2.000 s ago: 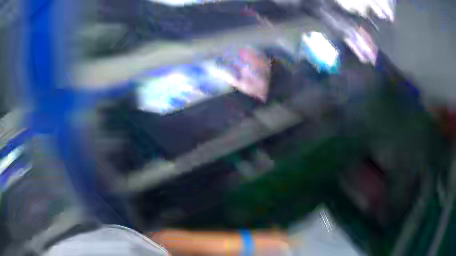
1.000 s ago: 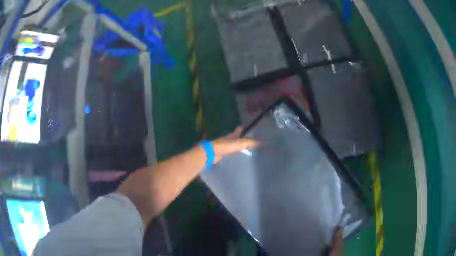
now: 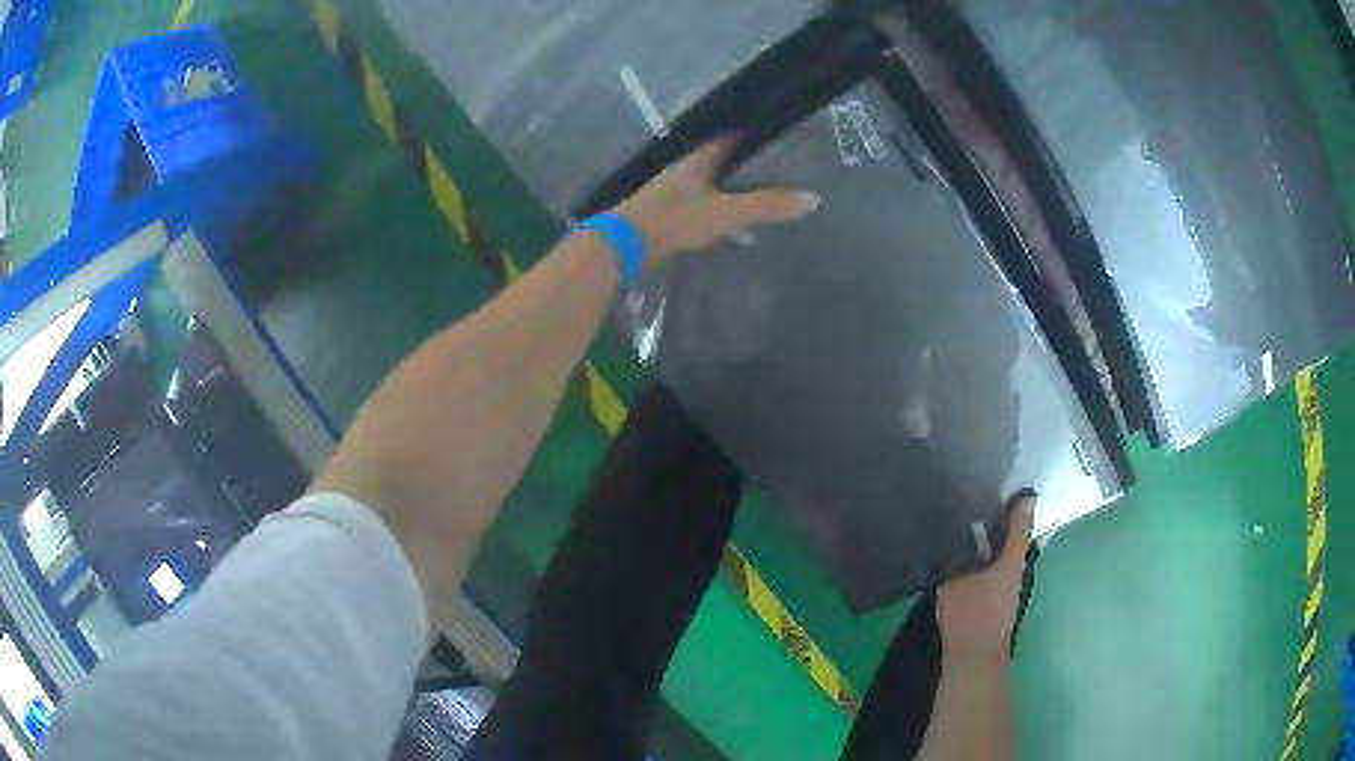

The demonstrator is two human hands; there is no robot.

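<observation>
A screen panel with a glossy grey face [image 3: 862, 342] lies tilted in front of me, between my two hands. My left hand [image 3: 706, 216], with a blue band at the wrist, grips its upper left edge, thumb on the face and fingers partly hidden. My right hand [image 3: 984, 572] holds its lower edge near the bottom corner, fingers partly hidden beneath. Other grey panels lie beyond it, one at the top [image 3: 550, 75] and one at the right [image 3: 1189, 193]. Whether the held panel touches what is beneath cannot be told.
Green floor [image 3: 1144, 625] carries yellow-black tape [image 3: 788, 632] on the left and more at the right. A pale-framed rack [image 3: 245, 342] with dark units stands at the left, with a blue object [image 3: 186, 89] behind it. My dark-clothed legs [image 3: 624, 550] are below.
The view has moved closer to the trolley panels. The held panel has moved up and away from me, alongside the other panels. Both hands remain on it, and my right hand now shows more clearly.
</observation>
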